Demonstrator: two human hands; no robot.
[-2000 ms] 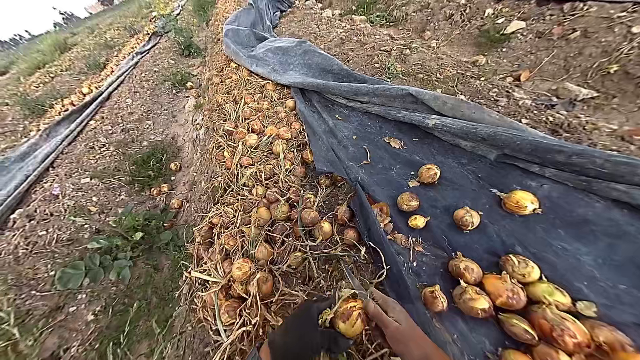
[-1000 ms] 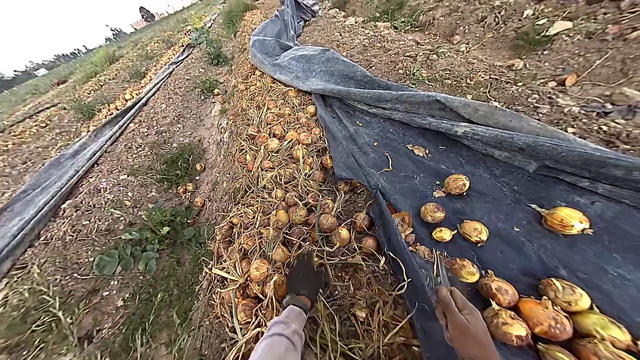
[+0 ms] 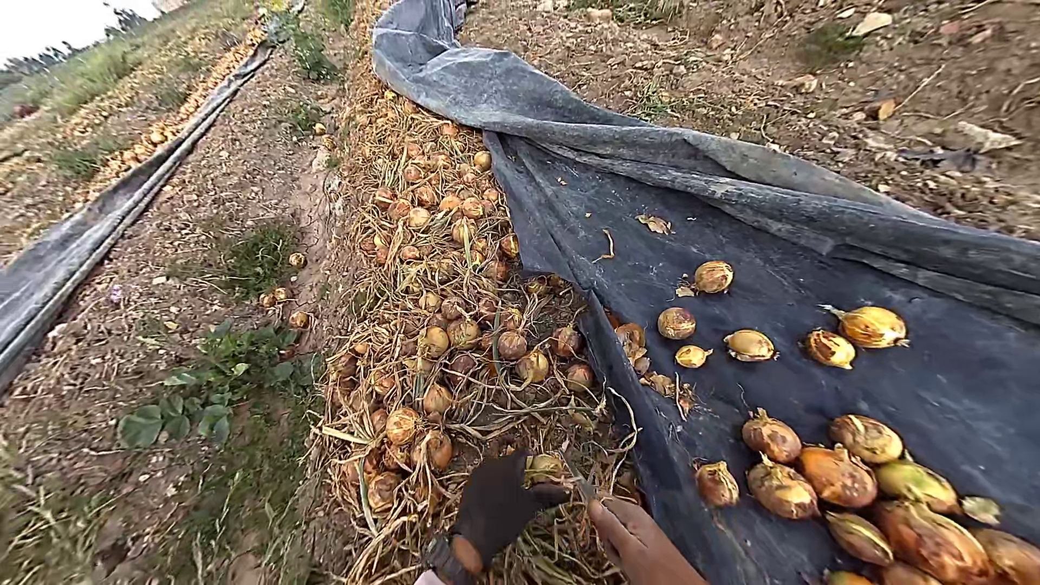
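Note:
My left hand (image 3: 500,504), in a dark glove, is at the bottom centre with an onion (image 3: 543,469) at its fingers, over the dried tops. My bare right hand (image 3: 638,536) holds a cutting tool (image 3: 580,481), its narrow metal blade pointing up and left toward that onion; the handle is hidden in the fist. Many onions with dry stalks (image 3: 463,333) lie in a long row ahead of the hands. To the right, a dark fabric sheet (image 3: 780,268) bears scattered loose onions (image 3: 676,323) and a denser group of trimmed onions (image 3: 837,477).
The sheet's folded edge (image 3: 650,138) runs from the top centre to the right. Left of the row are bare soil, green weeds (image 3: 195,398) and a few stray onions (image 3: 299,319). Another long sheet (image 3: 122,195) lies along the far left; stony soil (image 3: 772,81) spans the upper right.
My left hand, low over the row without an onion in view a second ago, is now at an onion beside the blade. My right hand has moved left from the sheet toward it.

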